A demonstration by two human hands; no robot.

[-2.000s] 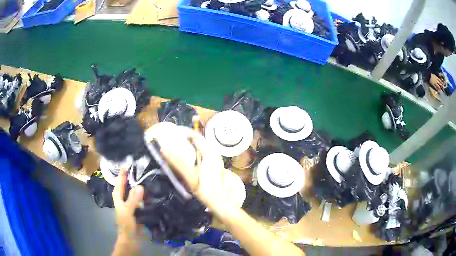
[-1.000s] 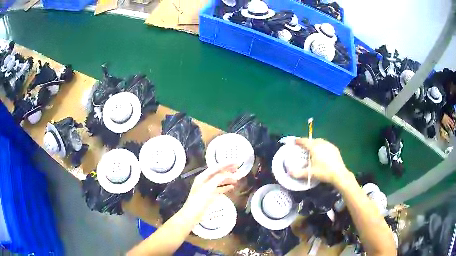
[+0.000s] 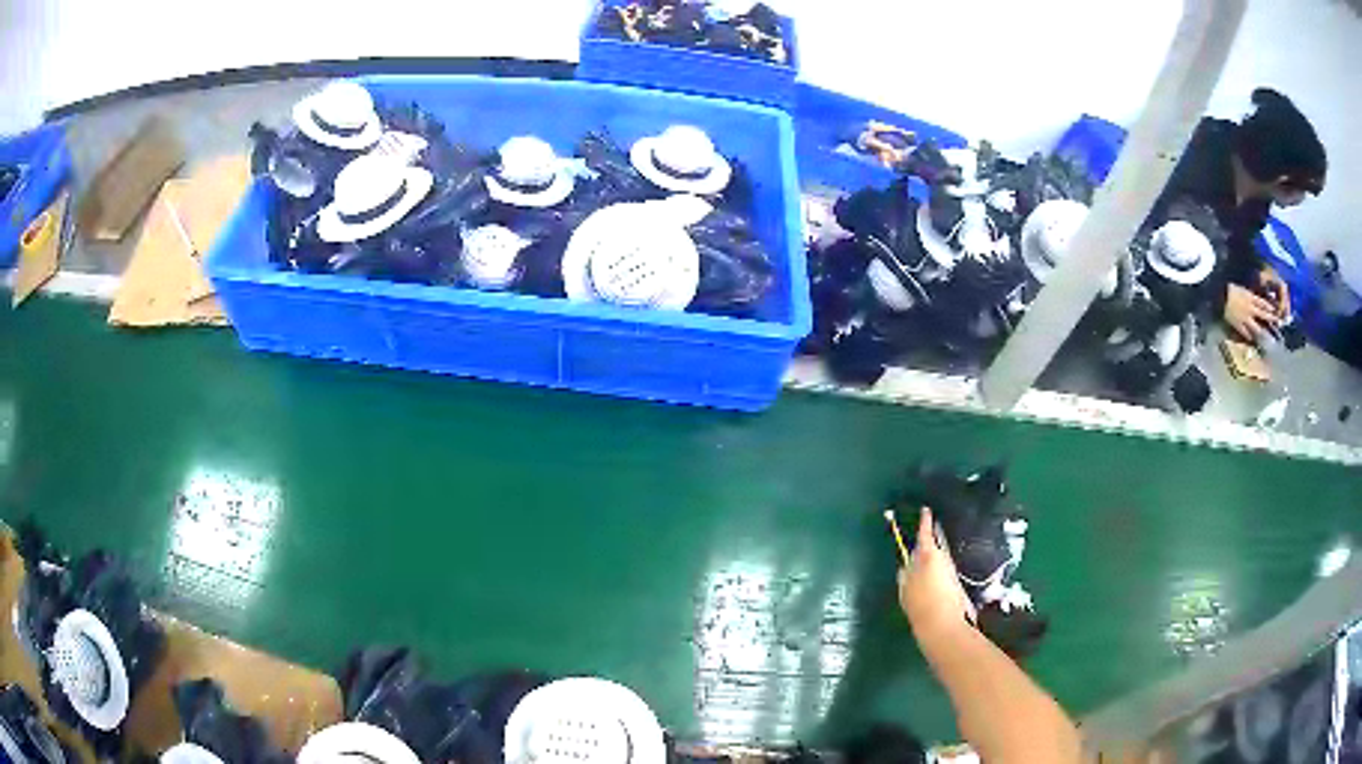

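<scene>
My right hand [image 3: 934,585] reaches in from the lower right over the green belt. It holds a small brush [image 3: 896,537] between its fingers, with the pale tip pointing up. The fingers touch the left side of a black-and-white figure [image 3: 983,549] on the belt. Whether they grip the figure cannot be told. My left hand is not in view. Figures with white brimmed hats [image 3: 583,731] stand on the tan bench [image 3: 247,672] along the bottom edge, partly cut off.
A blue crate [image 3: 493,336] full of hatted figures stands beyond the green belt [image 3: 448,478]. More figures [image 3: 926,246] lie to its right by a slanted grey post [image 3: 1113,209]. A person in black [image 3: 1247,187] works at far right. Cardboard [image 3: 179,246] lies at far left.
The view has swung up and right towards the belt and crate. My right hand has left a hat on the bench and is now at the belt figure. My left hand has gone out of view.
</scene>
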